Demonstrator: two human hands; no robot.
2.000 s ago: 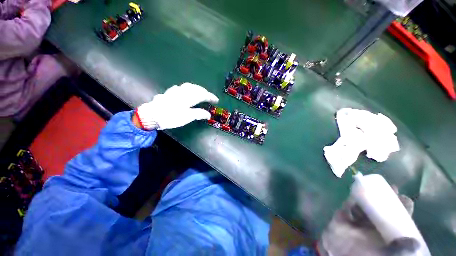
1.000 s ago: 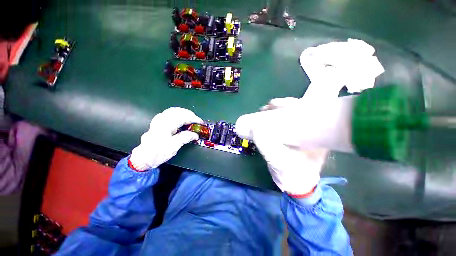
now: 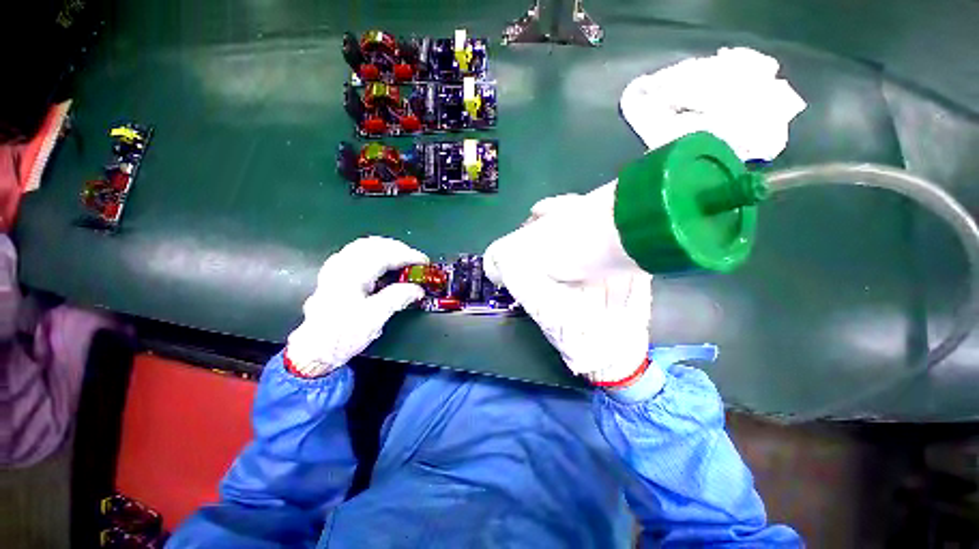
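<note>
A populated circuit board point(image 3: 464, 284) lies on the green bench mat near its front edge. My left hand point(image 3: 360, 300), in a white knit glove with a red cuff, holds the board's left end by the red and yellow-green coil. My right hand point(image 3: 580, 284), gloved, is closed around the white syringe barrel point(image 3: 594, 220) over the board's right end. The syringe's green cap point(image 3: 692, 204) points up and right. The needle tip and the board's right end are hidden by my right hand.
Three boards point(image 3: 424, 166) stand in a column behind the held one. Another board point(image 3: 115, 177) lies far left. A crumpled white cloth point(image 3: 714, 102) is at the back right, beside a metal stand foot point(image 3: 553, 24). A clear hose point(image 3: 934, 193) curves at right. A person's pink sleeve point(image 3: 54, 354) is at left.
My right hand has brought the syringe from the far right to the board. My left hand stays on the board's left end. The view has turned, and the hose now shows.
</note>
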